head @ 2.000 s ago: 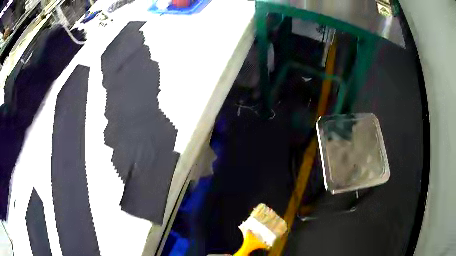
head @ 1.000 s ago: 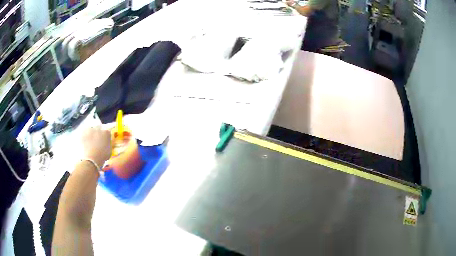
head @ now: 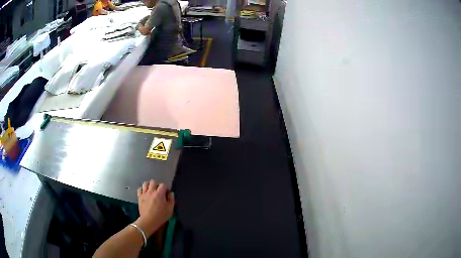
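The machine's steel top (head: 96,158) lies in front of me, with a yellow strip along its far edge and a warning triangle label (head: 159,147). My left hand (head: 155,204), bare with a bangle at the wrist, is palm down at the near right corner, fingers curled on the top and thumb by the right edge. My right hand is out of the picture. The orange glue pot (head: 11,146), with a yellow handle sticking up, stands in the blue tray (head: 15,164) at the far left, partly blurred.
A pink sheet (head: 194,101) lies beyond the machine. The white table (head: 20,189) runs along the left, with black pieces (head: 28,101) and white pieces (head: 93,73). A person (head: 164,27) stands beside it. A pale wall (head: 374,126) borders the dark aisle (head: 247,191) on the right.
The view has turned right, so the glue pot and tray now sit at the left edge. My left hand has moved from beside the pot to the machine's corner.
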